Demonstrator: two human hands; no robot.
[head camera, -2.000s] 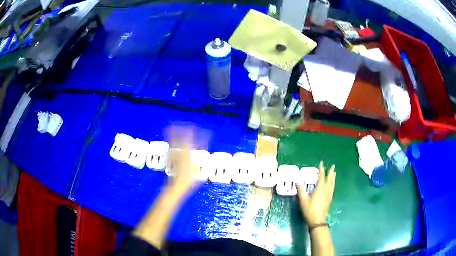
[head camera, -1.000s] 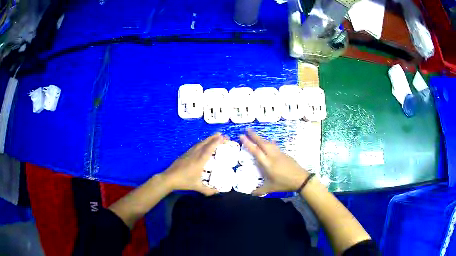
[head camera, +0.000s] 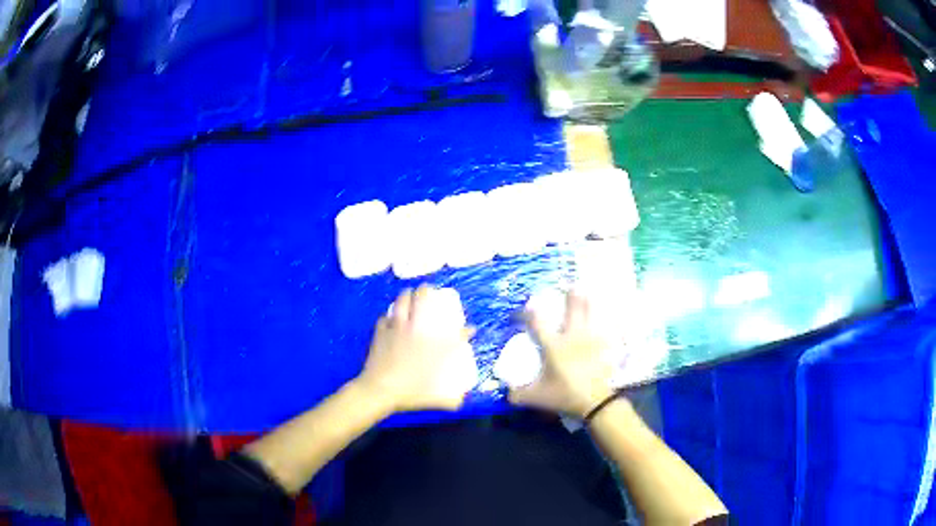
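Several white plastic units (head camera: 467, 230) stand side by side in a row on the blue sheet, the right end over the tan strip. Nearer the front edge, my left hand (head camera: 416, 354) is on white units, its fingers curled over their tops. My right hand (head camera: 575, 354) holds more white units, one rounded end showing at its left side. The two hands are apart with blue sheet between them. The picture is blurred, so the number of units in each hand cannot be told.
Two white pieces (head camera: 75, 280) lie at the far left. A spray can (head camera: 449, 36) and a clear container (head camera: 595, 77) stand at the back. A bottle with blue cap (head camera: 806, 164) lies on the green mat (head camera: 698, 205). A blue tote (head camera: 867, 401) is at the lower right.
The row went from longer to shorter between the two earlier frames. Since then, my hands have moved apart, each with white units, and the view has shifted.
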